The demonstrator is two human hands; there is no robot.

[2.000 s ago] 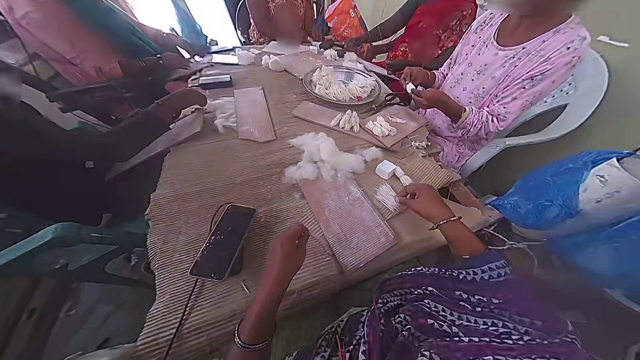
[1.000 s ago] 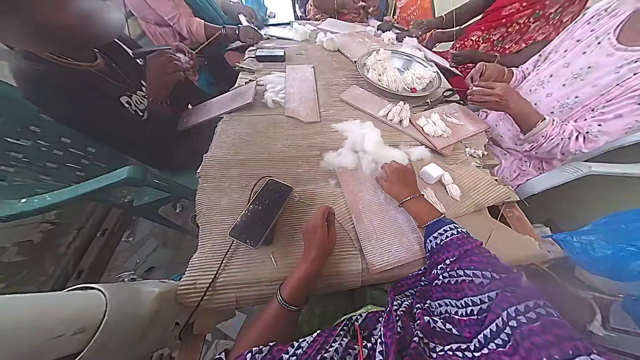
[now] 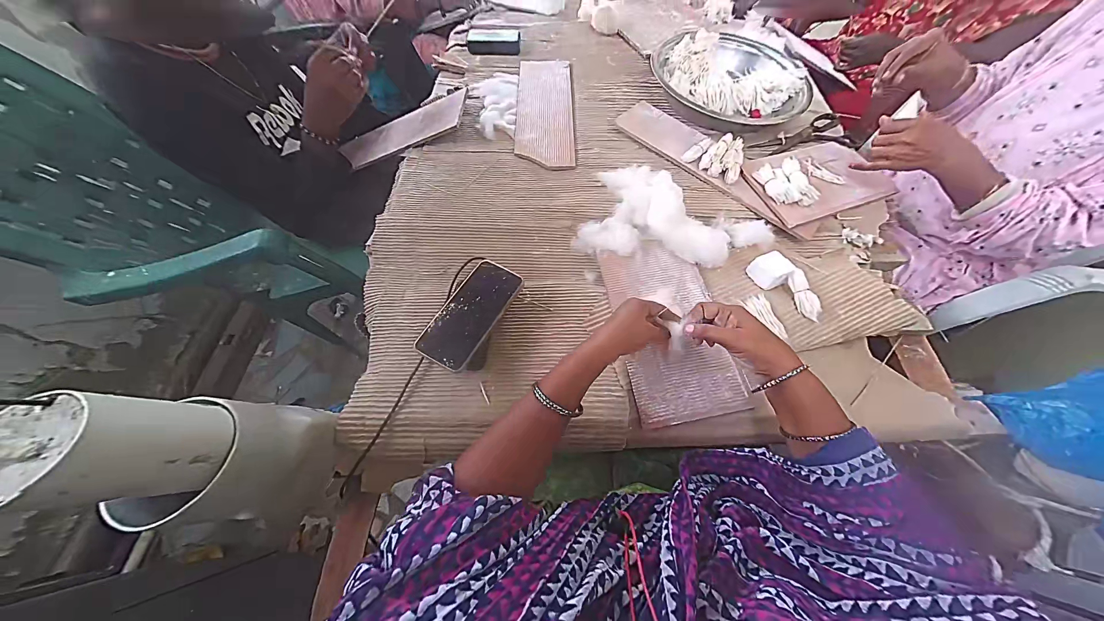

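Note:
My left hand (image 3: 642,328) and my right hand (image 3: 724,329) meet above a flat ribbed board (image 3: 690,388), both pinching a small tuft of white cotton (image 3: 676,335) between the fingertips. A pile of loose cotton wool (image 3: 660,216) lies over the board's far end. Right of my hands are a small white block (image 3: 770,269), a tied bundle of cotton wicks (image 3: 806,302) and some loose thin wicks (image 3: 764,316). A dark smartphone (image 3: 470,316) with a cable lies tilted to the left of my hands.
Corrugated cardboard (image 3: 466,207) covers the table. A metal plate of wicks (image 3: 733,78), scissors (image 3: 815,129) and boards with wick bundles (image 3: 785,181) are farther off. Co-workers sit at both sides. A green plastic chair (image 3: 190,267) stands left, a blue plastic bag (image 3: 1052,423) right.
My right hand has moved from the cotton pile toward me, and my left hand has come over the board to meet it. A tuft of cotton is now between them.

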